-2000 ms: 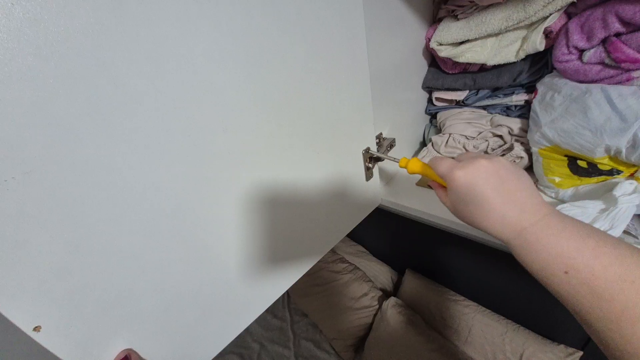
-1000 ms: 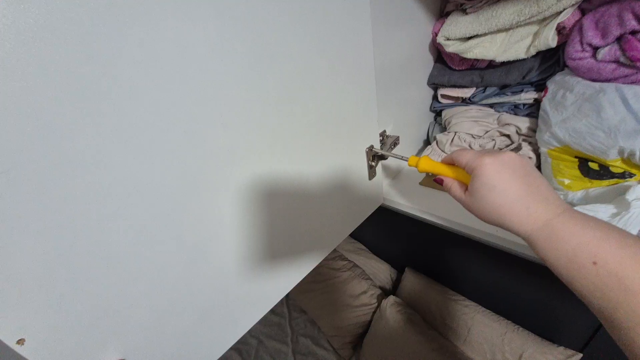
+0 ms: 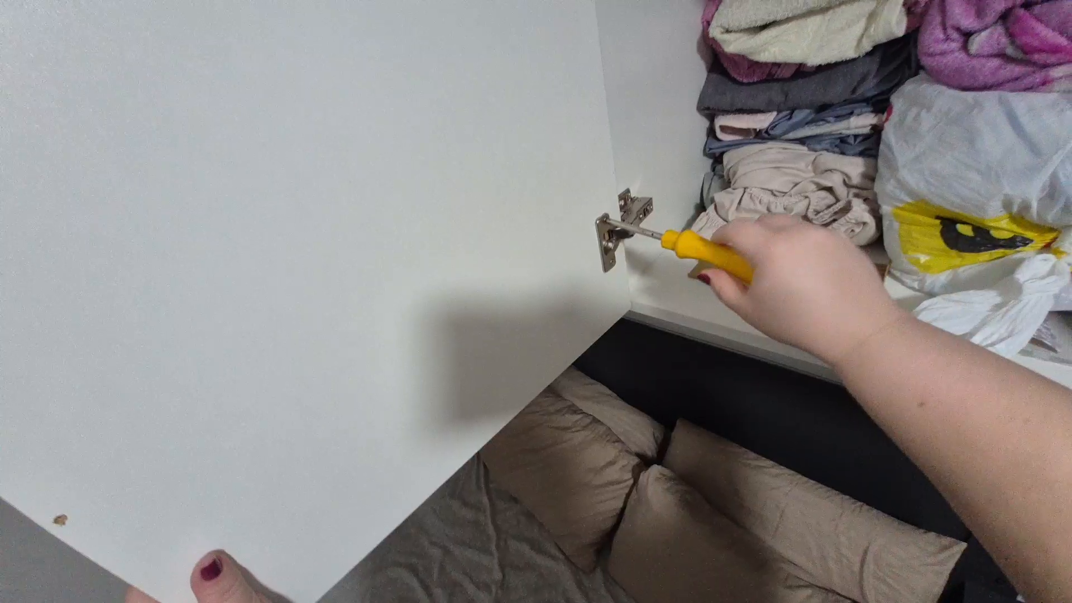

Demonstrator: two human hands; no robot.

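My right hand (image 3: 804, 280) is closed around the yellow handle of a screwdriver (image 3: 708, 254). The screwdriver's metal shaft reaches left to the upper part of a metal cabinet hinge (image 3: 608, 243), whose plate lies on the white cabinet door (image 3: 318, 209). The hinge's arm is on the inner side wall of the cabinet (image 3: 653, 100). At the bottom left, my left hand (image 3: 224, 578) holds the lower edge of the door, with the thumb on its face and the other fingers mostly hidden behind it.
Folded textiles (image 3: 796, 167) and a tied white plastic bag (image 3: 971, 184) fill the cabinet shelf, with a purple blanket (image 3: 997, 42) above the bag. Beige pillows (image 3: 712, 519) and a grey cover (image 3: 477, 544) lie below, beside a black panel (image 3: 737, 402). A small hole (image 3: 59, 520) marks the door's corner.
My left thumb shows at the door's lower edge, where one second ago only a trace of it showed. My right hand stays on the screwdriver at the hinge, its wrist turned slightly.
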